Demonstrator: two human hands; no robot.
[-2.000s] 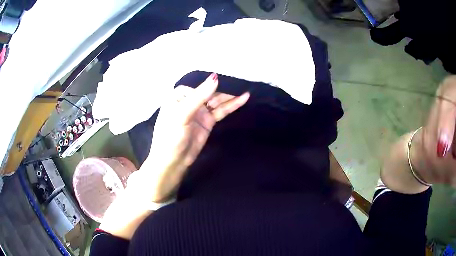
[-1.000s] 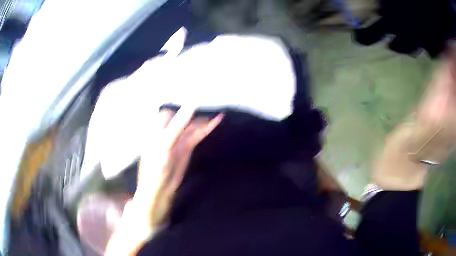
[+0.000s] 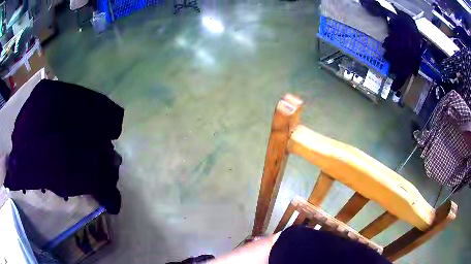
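Observation:
Neither of my hands shows. A bare forearm [image 3: 242, 253] coming out of a dark sleeve [image 3: 325, 247] crosses the bottom edge, and its hand is cut off. A wooden chair [image 3: 361, 167] with a slatted back stands close by, just beyond the sleeve. A dark cloth pile [image 3: 67, 139] lies over a pale-topped cart with a blue edge at the left. A small dark thing [image 3: 192, 259] is cut off by the bottom edge. The white layer and any needle are not in view.
Green floor [image 3: 191, 118] runs between the cloth pile and the chair. A blue crate cart [image 3: 354, 44] with dark cloth hanging over it stands at the upper right. A person in checked clothing [image 3: 446, 149] is at the right edge. A pale bucket [image 3: 99, 21] stands at the upper left.
The view has swung away from the lap. The white layer, the pink basket and both hands have left the picture. The wooden chair, more floor and the blue carts now show.

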